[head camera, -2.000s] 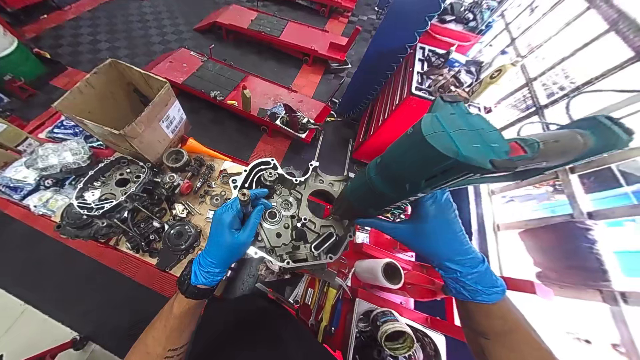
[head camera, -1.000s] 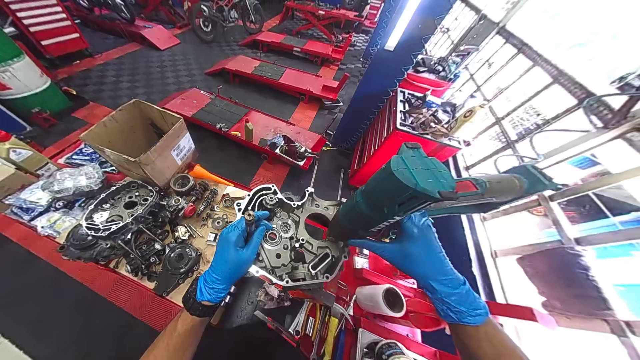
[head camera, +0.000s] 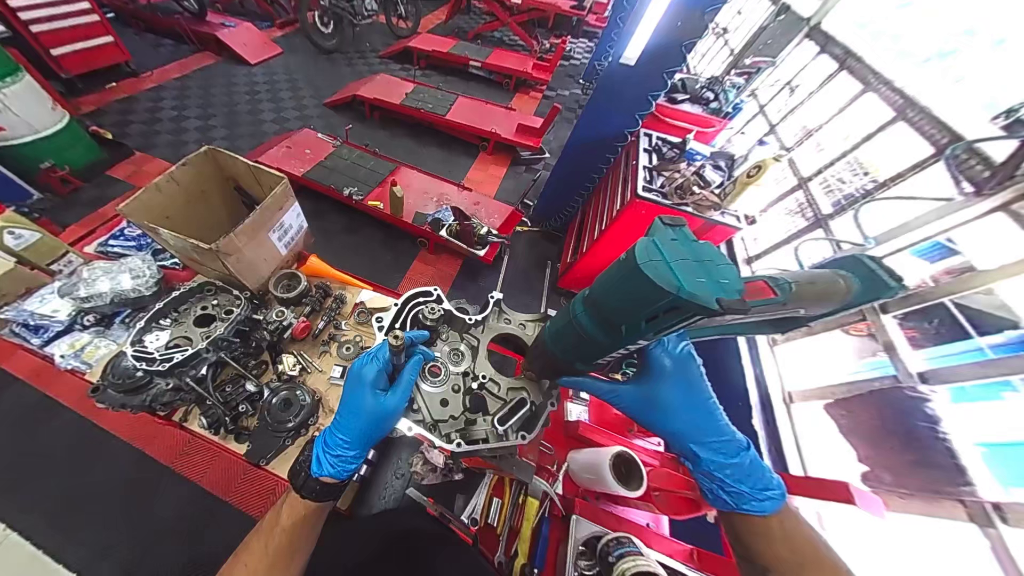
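Observation:
My left hand, in a blue glove, has its fingers closed around a short metal cylindrical part above the left side of an aluminium engine crankcase half. Bearings and bores show inside the casting. My right hand, also gloved in blue, grips the lower side of a green power tool, which looks like a heat gun or large driver. Its dark front end points down at the crankcase's right edge, beside the large round bore. Whether that end touches the metal cannot be told.
Left of the crankcase lie another crankcase half, gears and loose engine parts on cardboard. A cardboard box stands behind them. Below are hand tools and a white paper roll. A red tool cabinet stands at the right, near a blue pillar.
The view has tilted up, showing more of the workshop floor. Both hands keep their holds on the metal part and the green tool.

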